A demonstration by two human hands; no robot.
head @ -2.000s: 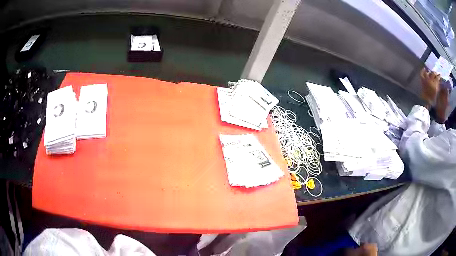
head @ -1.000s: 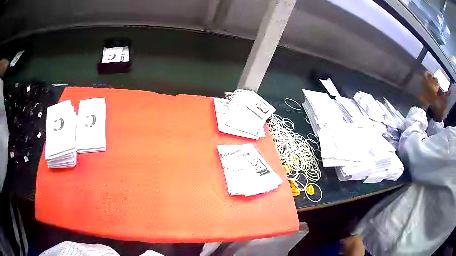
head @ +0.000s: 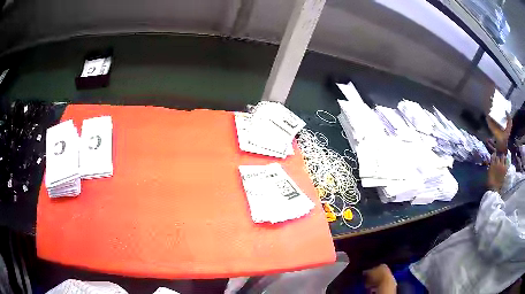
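Neither of my hands can be made out. On the red-orange mat, two neat stacks of user manuals with a dark ring picture lie side by side at the left. A fanned pile of QR leaflets lies at the right. A second leaflet pile lies at the mat's upper right, beside the bands. A black box base with white paper inside stands on the green belt beyond the mat's left part.
Rubber bands with yellow-orange bits lie right of the mat, then bulk leaflets. Dark cables lie left. A pale post rises behind. A person at right raises white paper. Skin shows at the bottom right; whose is unclear.
The box base has moved left along the belt. The right-hand person's hands and paper have shifted. The view has also shifted slightly; the piles on the mat look unchanged.
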